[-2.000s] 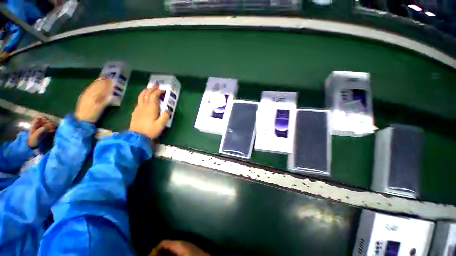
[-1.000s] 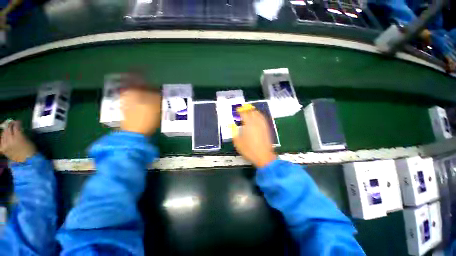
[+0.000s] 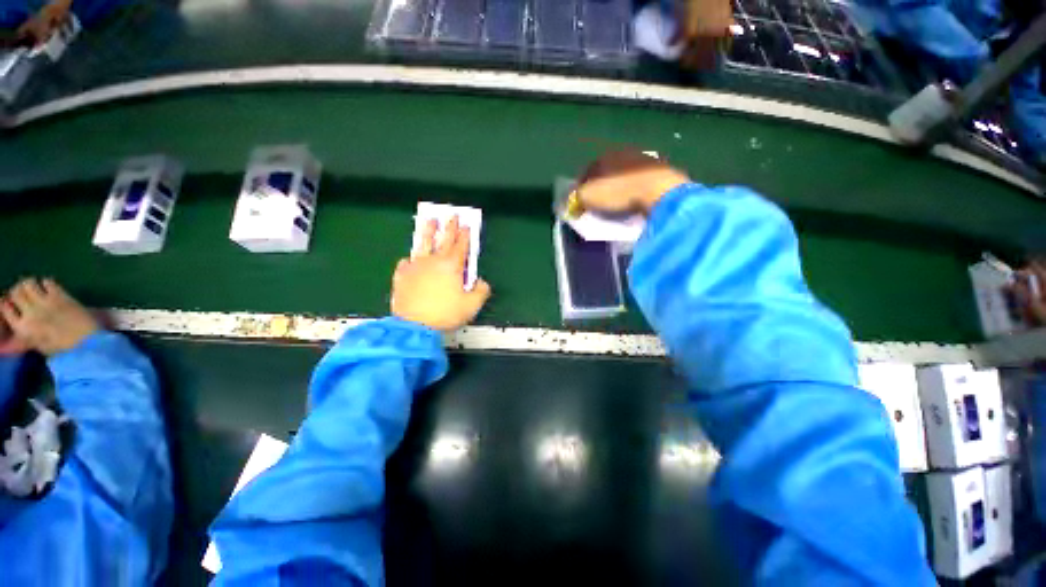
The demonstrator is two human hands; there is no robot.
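My left hand (image 3: 439, 281) is on a white phone box (image 3: 466, 220) on the green belt, fingers over its top and thumb at its side. My right hand (image 3: 625, 193), with yellow on a fingertip, holds a white box lid (image 3: 606, 227) above open box bases. One base with a dark top (image 3: 591, 275) shows below it; another beside it is mostly hidden by my sleeve. The right fingers are blurred and partly hidden.
Two phone boxes (image 3: 138, 206) (image 3: 275, 201) lie left on the belt. White cartons (image 3: 963, 415) stand on the bench at right. Another person's hand (image 3: 48, 315) is at the left rail. Blister trays (image 3: 505, 29) lie beyond the far rail (image 3: 459, 78); another hand is there.
My left hand has moved right to a different box. My right hand has moved up and right from the middle box and now holds a lid. The view has shifted.
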